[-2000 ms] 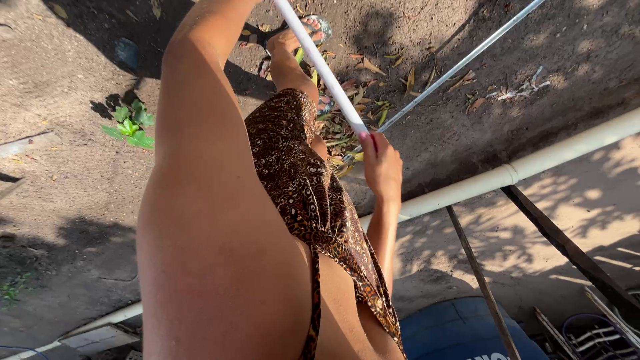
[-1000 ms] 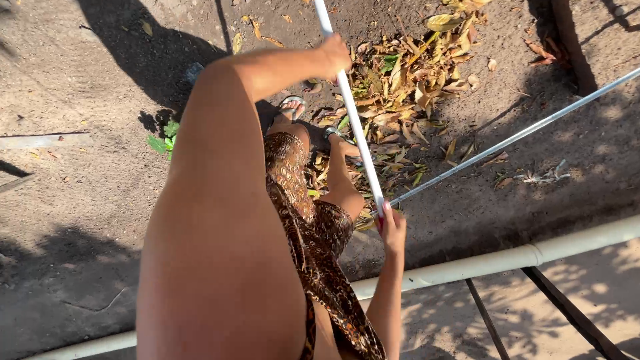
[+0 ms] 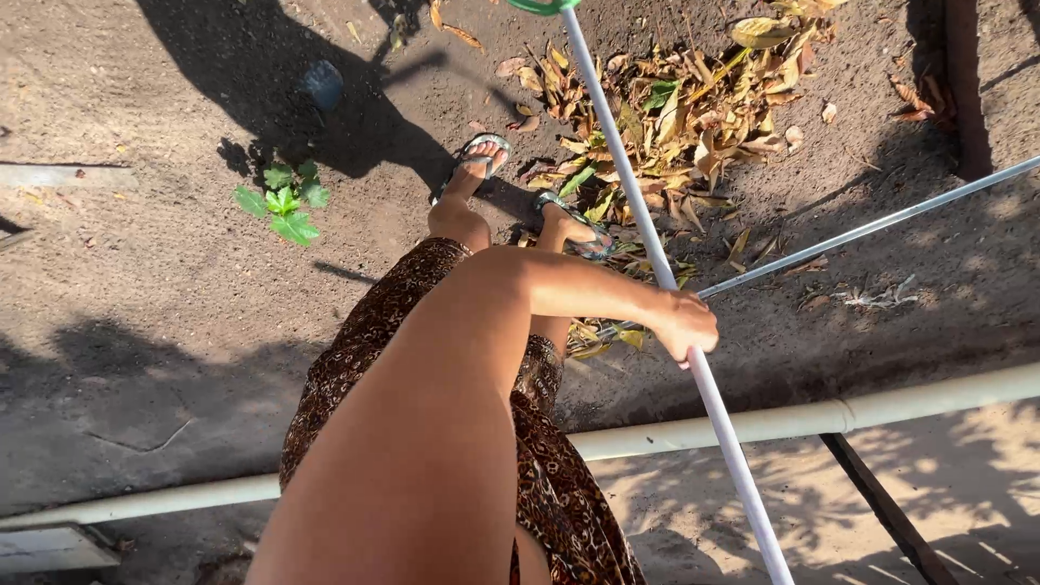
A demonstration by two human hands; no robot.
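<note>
My left hand [image 3: 686,325] is closed around a white pole [image 3: 626,162], its arm reaching across from the lower left. The pole runs from the top centre to the lower right edge. At its upper end is a green plastic head [image 3: 543,5], mostly cut off by the frame. Beyond the pole, dry yellow and brown leaves [image 3: 670,122] lie heaped on the bare soil beside my feet in flip-flops [image 3: 486,154]. My right hand is out of view. A brown patterned garment [image 3: 382,301] hangs below my arm.
A thin pale rod [image 3: 869,231] runs diagonally behind my left hand. A cream pipe [image 3: 918,402] crosses the lower part of the view, with a dark beam [image 3: 886,508] below it. A small green plant [image 3: 284,203] grows at the left. A pale board [image 3: 53,548] is at the lower left.
My left hand has moved down and right in the view, with the pole in it. My right hand, on the pole in the earlier frames, has left the view. The green head has come into view.
</note>
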